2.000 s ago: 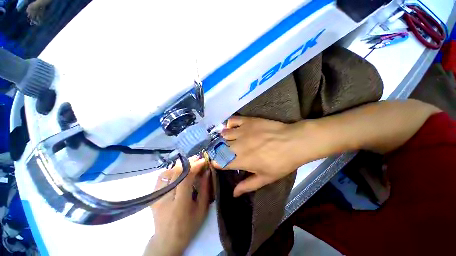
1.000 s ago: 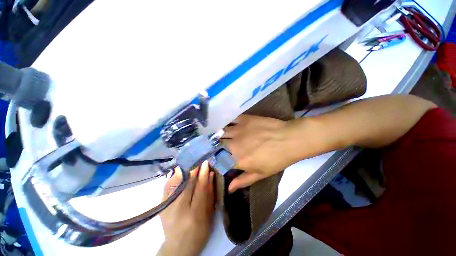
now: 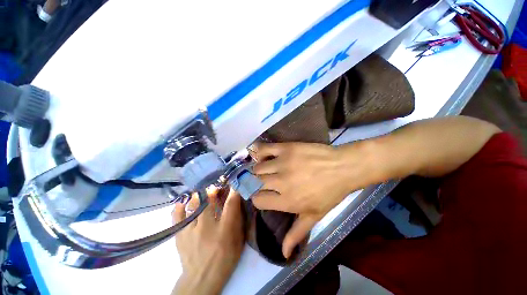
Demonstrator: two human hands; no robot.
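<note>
The brown woven garment (image 3: 378, 92) lies bunched under the white sewing machine arm and past the needle area, its dark lining (image 3: 271, 230) showing in a fold near the table edge. My right hand (image 3: 306, 176) lies palm down on the garment, fingertips beside the grey-blue attachment (image 3: 247, 184), thumb spread over the lining fold. My left hand (image 3: 211, 239) is left of the fold, its fingertips holding the cloth edge beside the needle area. The attachment and my fingers hide the needle and presser foot.
The machine head (image 3: 144, 86) fills the upper left, with a curved metal bar (image 3: 110, 250) near my left hand. Red-handled scissors (image 3: 481, 30) and small tools (image 3: 436, 45) lie at upper right. The ruler-marked table edge (image 3: 361, 213) runs below my right arm. A hand shows at top left.
The garment has drawn in toward the needle, and its folds are shorter near the table edge. My right thumb has moved down and spread wider. The view has shifted slightly.
</note>
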